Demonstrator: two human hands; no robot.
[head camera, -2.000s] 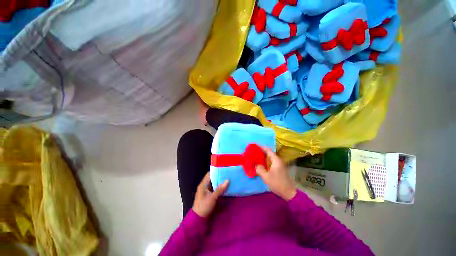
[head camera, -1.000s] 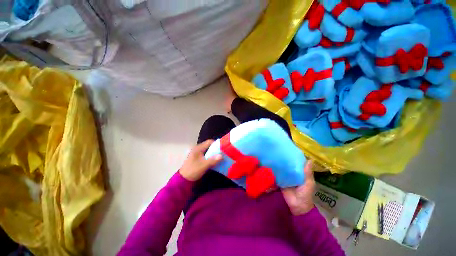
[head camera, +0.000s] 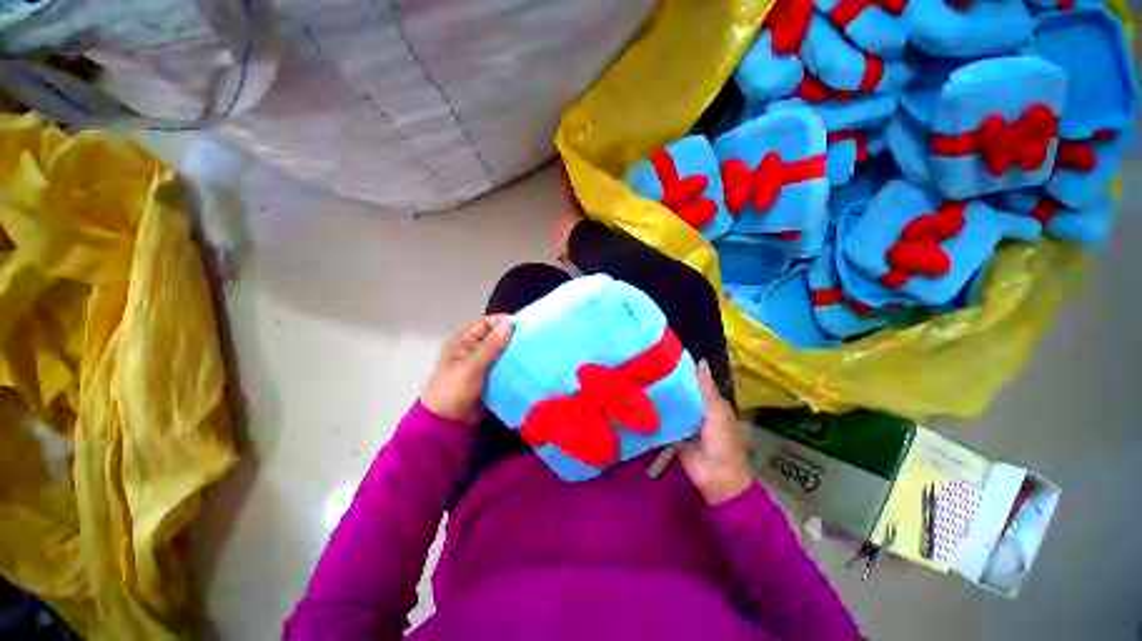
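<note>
A light-blue plush gift-box piece (head camera: 564, 344) is held flat above my lap, bow side up. Its red ribbon and puffy red bow (head camera: 589, 413) run slantwise across the lower right part. My left hand (head camera: 466, 363) grips its left edge, thumb on top. My right hand (head camera: 718, 445) holds its right edge, with the fingers partly hidden under it. A small pale strip shows below the piece near my right hand; I cannot tell what it is.
A full yellow bag (head camera: 864, 373) of similar blue pieces (head camera: 1002, 132) lies ahead right. A whitish woven sack (head camera: 363, 88) is ahead left, a crumpled yellow bag (head camera: 113, 376) at left. An open carton (head camera: 833, 470) with dark slim tools and small metal tool (head camera: 873, 551) are at right.
The piece has turned in my hands from tilted to flatter, and its bow and ribbon now slant the other way. Both hands still hold its edges. The view has shifted slightly.
</note>
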